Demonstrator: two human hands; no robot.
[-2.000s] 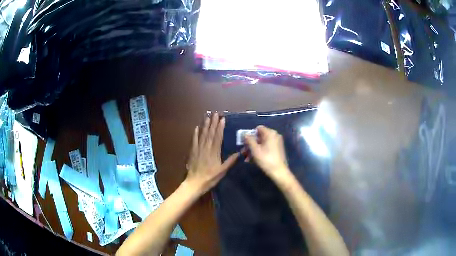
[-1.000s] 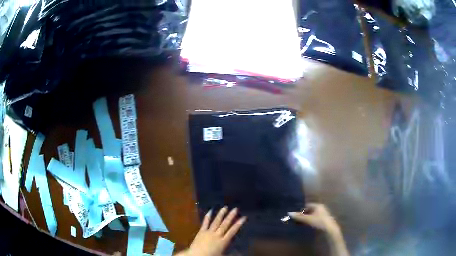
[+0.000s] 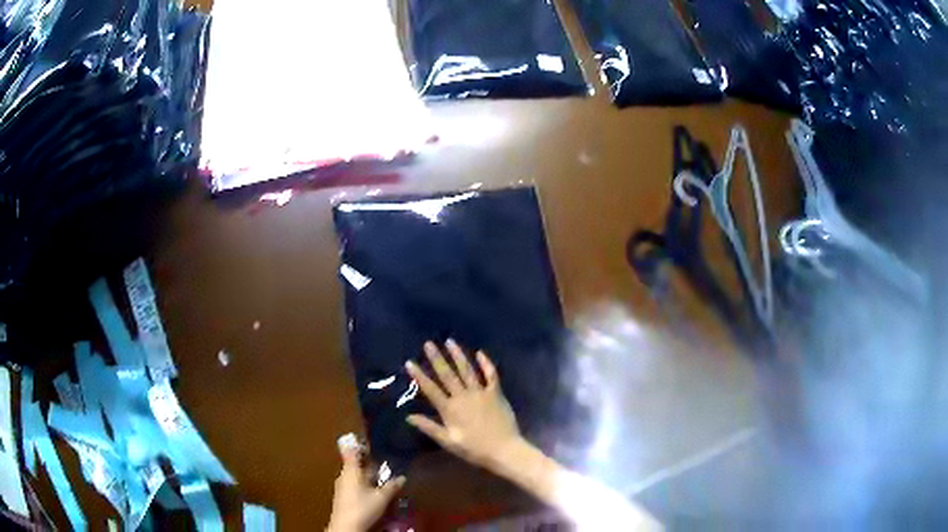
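Note:
A black garment in a clear, shiny poly bag point(image 3: 457, 281) lies flat in front of me, with a small white label point(image 3: 354, 276) near its upper left edge. My right hand point(image 3: 465, 408) rests palm down on its lower middle, fingers spread and holding nothing. My left hand point(image 3: 362, 495) is at the bag's lower left corner, cut off by the bottom edge of the picture. A small white piece shows at its fingertip. Whether its fingers grip the bag edge is unclear.
Blue backing strips point(image 3: 130, 416) and barcode stickers point(image 3: 151, 317) lie left. The white poly bag stack point(image 3: 307, 88) is at the far side, with dark garments point(image 3: 73, 166) left of it. Bagged packs point(image 3: 494, 47) are farther right. Dark and clear hangers point(image 3: 743, 223) lie right.
The view has shifted right, bringing the hangers into clearer sight. My right hand has moved from the bag's lower right onto its middle. My left hand has moved to the lower left corner.

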